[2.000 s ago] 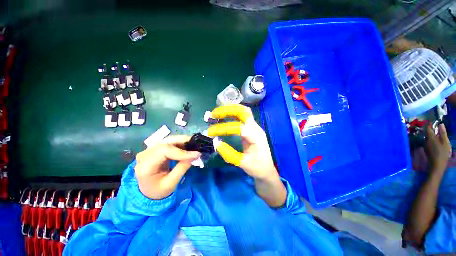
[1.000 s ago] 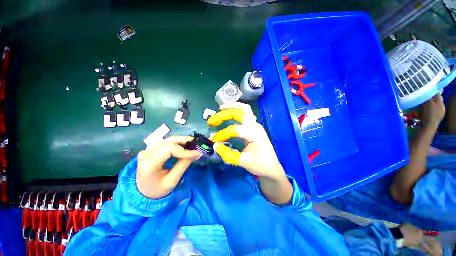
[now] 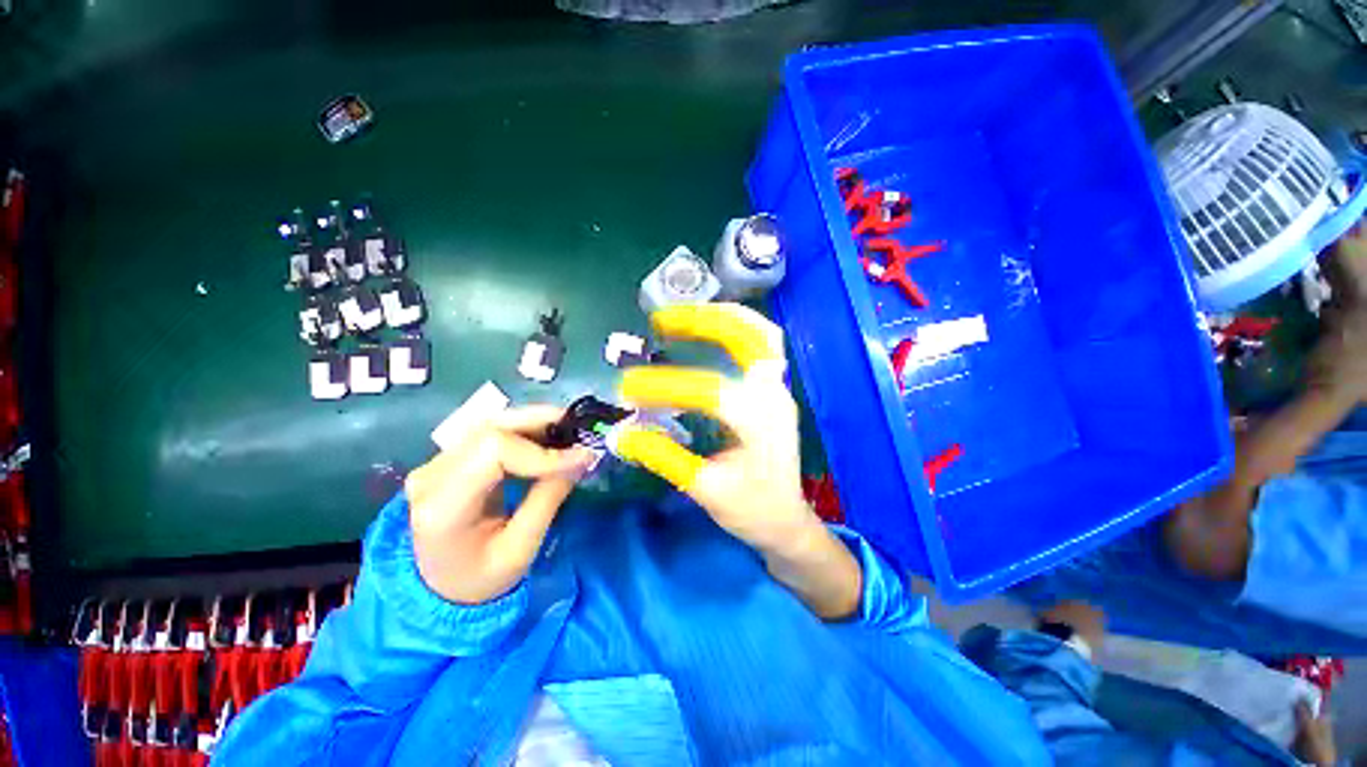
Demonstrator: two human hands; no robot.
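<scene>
My left hand (image 3: 487, 487) is bare and pinches a small dark watch case (image 3: 589, 423) by its left side. The case shows a pale rim and a small green spot. My right hand (image 3: 717, 427) wears yellow finger cots. Its thumb tip is at the right edge of the case, its other fingers are spread above and blurred. Something whitish shows between its fingers, too unclear to name. Small black display modules (image 3: 367, 370) with white L-shaped patches lie in rows on the green mat (image 3: 195, 435). A single module (image 3: 541, 354) lies nearer the hands.
A white piece (image 3: 471, 415) lies by my left hand. Two bottles (image 3: 679, 280) (image 3: 753, 252) stand beside a blue bin (image 3: 1034, 300) holding red pieces. Another dark case (image 3: 345, 117) lies far left. Red-filled trays (image 3: 210, 659) line the front edge. A fan (image 3: 1247, 195) and people's arms are at right.
My right fingers have shifted around the case, the thumb moving to its edge. The case has turned a little in my left hand. The neighbour's arm at right has moved.
</scene>
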